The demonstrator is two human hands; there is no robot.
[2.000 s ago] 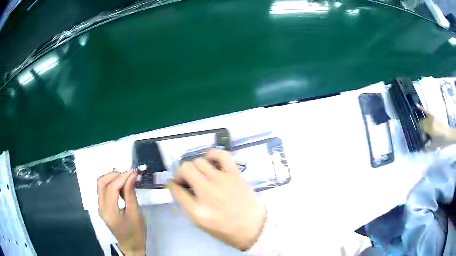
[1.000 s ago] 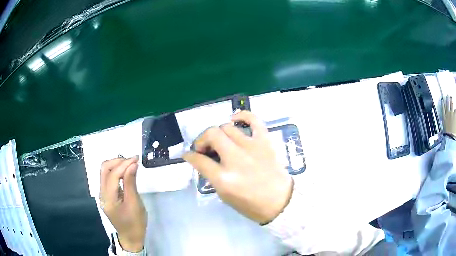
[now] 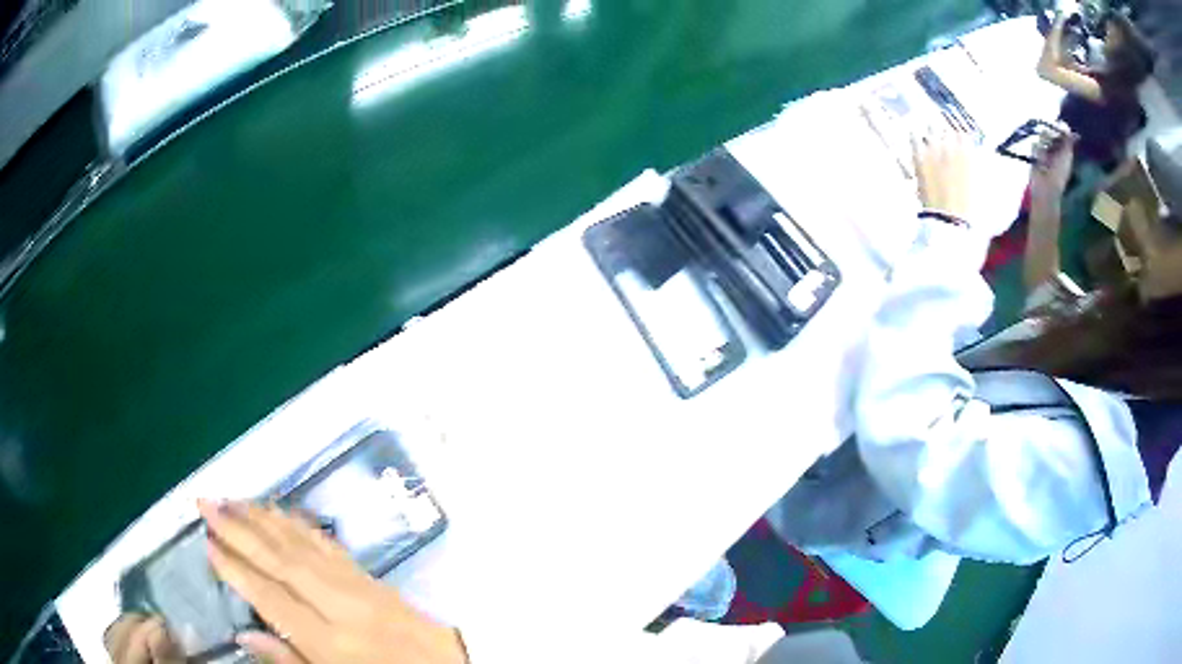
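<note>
A greyish, glossy phone frame (image 3: 192, 579), apparently in a clear bag, lies at the lower left. My right hand (image 3: 305, 577) lies nearly flat over its right part with fingers stretched out, slightly blurred. My left hand (image 3: 143, 638) shows only as fingertips at the frame's near-left edge, cut off by the picture's bottom; its grip is unclear. Another phone frame in shiny clear film (image 3: 421, 503) lies just right of them, partly under my right hand. Further right, a black phone frame (image 3: 625, 292) leans against a stack of black frames (image 3: 778, 240).
A glossy green belt (image 3: 324, 221) runs along the far side of the white bench cover (image 3: 519, 428). A clear-wrapped white pack (image 3: 195, 59) is beyond it. At right, a person in a light blue sleeve (image 3: 927, 363) works close by; another person further back holds a black frame (image 3: 1031, 140).
The view has swung right. The black frame between my hands now lies under my right hand, which has flattened from a pinch. My left hand has moved mostly out of the picture.
</note>
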